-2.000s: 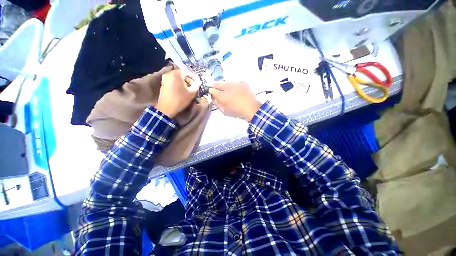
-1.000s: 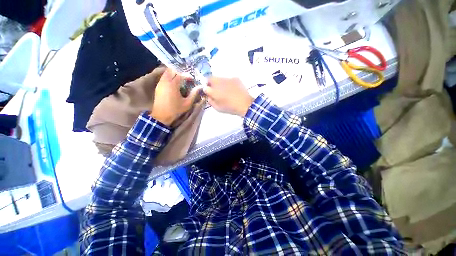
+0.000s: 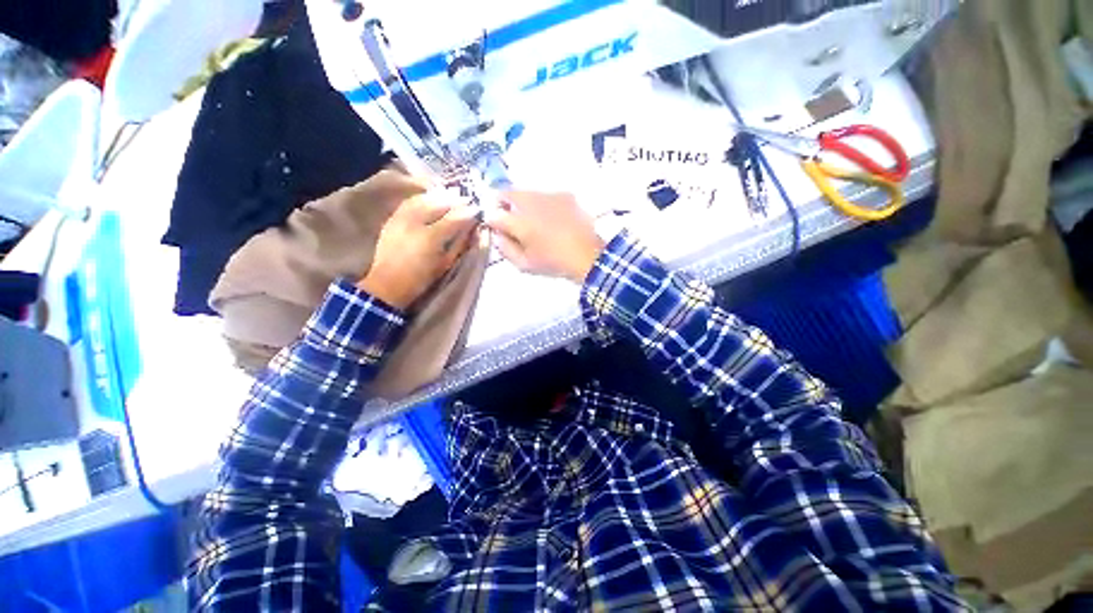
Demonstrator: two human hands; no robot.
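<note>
A tan fabric piece [image 3: 306, 258] lies on the white table, left of and below the needle area, and hangs over the front edge. My left hand [image 3: 420, 243] is closed on its upper right part. My right hand [image 3: 545, 230] has its fingertips together close to my left fingertips, beside the presser foot [image 3: 462, 182]. The fingers hide what the right fingertips pinch. Black sparkly fabric [image 3: 258, 168] lies behind the tan piece. The white sewing machine [image 3: 539, 60] with "JACK" lettering stands over the work.
Scissors [image 3: 857, 170] with red and yellow handles lie at the table's right. Dark snips [image 3: 752, 174] lie left of them. A small black piece [image 3: 662, 192] lies under the "SHUTIAO" marking [image 3: 668, 156]. Khaki fabric [image 3: 995, 395] hangs at the right. Another machine [image 3: 36, 383] is at the left.
The fingertips have drawn closer together at the presser foot, and the dark item seen between them earlier is now hidden. The view has shifted slightly.
</note>
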